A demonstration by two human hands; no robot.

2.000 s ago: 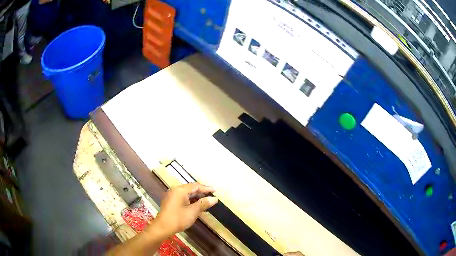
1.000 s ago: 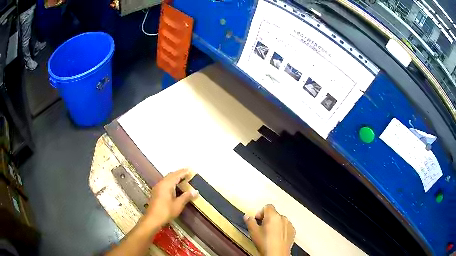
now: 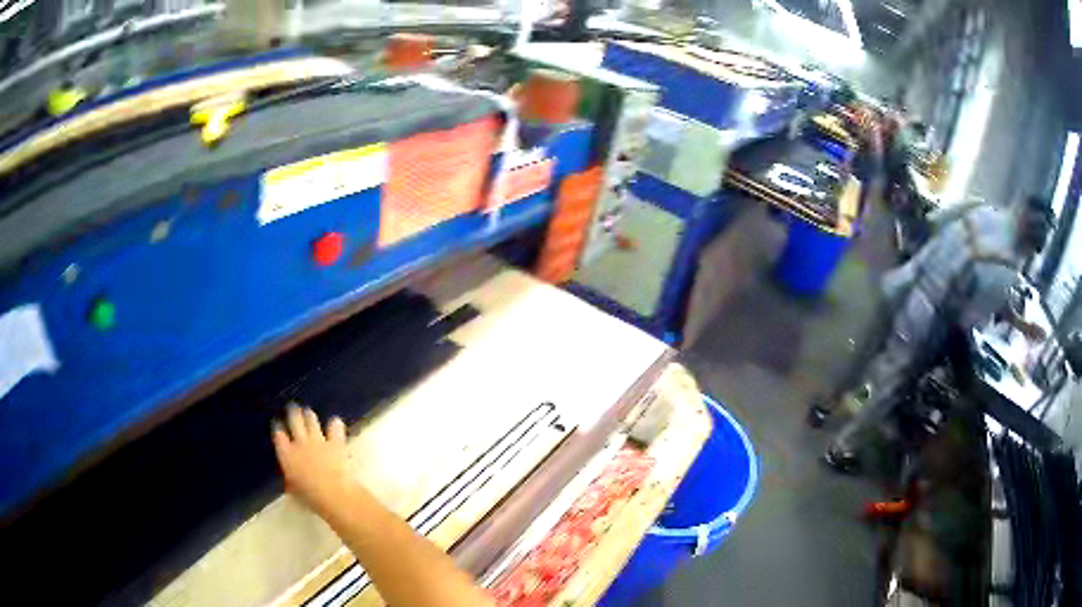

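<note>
My right hand [image 3: 313,460] reaches across the cream board [image 3: 570,338], palm down with fingers apart, at the near edge of the black strip stack [image 3: 368,356]. Its fingertips touch or hover over the black strips; blur hides which. I see no strip gripped in it. The pale steel-rule die [image 3: 481,472], with long parallel blade lines, lies along the board's front, partly behind my forearm. No black strip shows on its visible part. My left hand is out of the picture.
The blue press beam [image 3: 178,285] with a red button [image 3: 328,248] runs behind the stack. A blue bin [image 3: 724,474] stands beyond the table's worn end. A person [image 3: 949,296] bends at a bench on the right.
The view has swung right along the press. My right hand has moved from the die to the stack. The strip on the die no longer shows there. My left hand has left the view.
</note>
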